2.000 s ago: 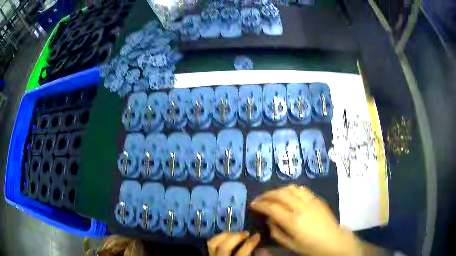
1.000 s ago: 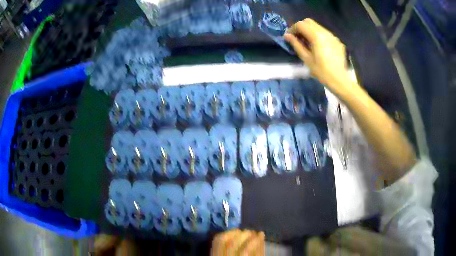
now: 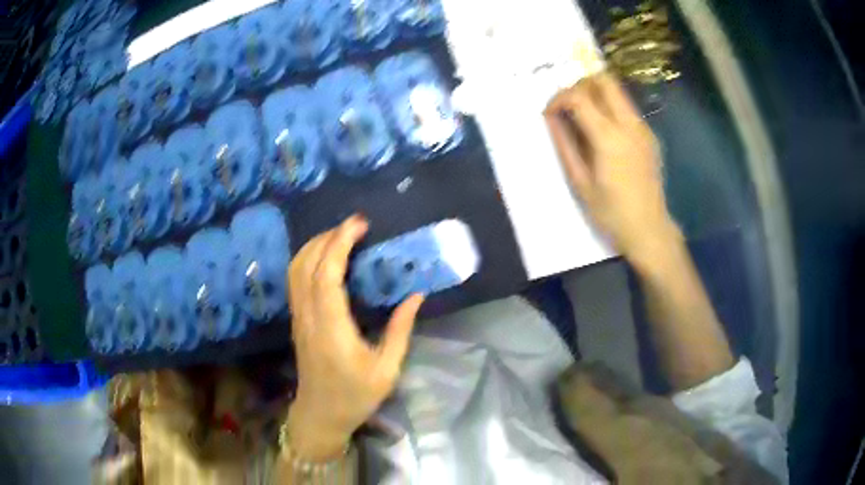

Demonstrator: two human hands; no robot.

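Note:
A loose pale blue housing (image 3: 408, 267) lies on the black board, its small holes visible and one end shining white. My bare left hand (image 3: 346, 317) is spread around its left end, fingers at the far side and thumb tip by the near edge. Any contact is unclear. My bare right hand (image 3: 607, 156) is over the white sheet (image 3: 541, 213), fingers curled beside small blurred wire parts (image 3: 545, 68). I cannot tell if it pinches anything. Filled housings (image 3: 223, 161) with silvery strips lie in overlapping rows to the left.
Small brass parts (image 3: 645, 43) are heaped right of the sheet. A tiny silvery piece (image 3: 405, 184) lies on the black board (image 3: 436, 194). Jumbled blue parts (image 3: 81, 47) lie far left. A blue crate (image 3: 47, 379) is at the left edge, with crumpled brown material (image 3: 171, 417) low left.
The view has turned, shifting the rows left and up. My right hand has come back from the far housings to the white sheet. My left hand has opened beside a housing now on the board.

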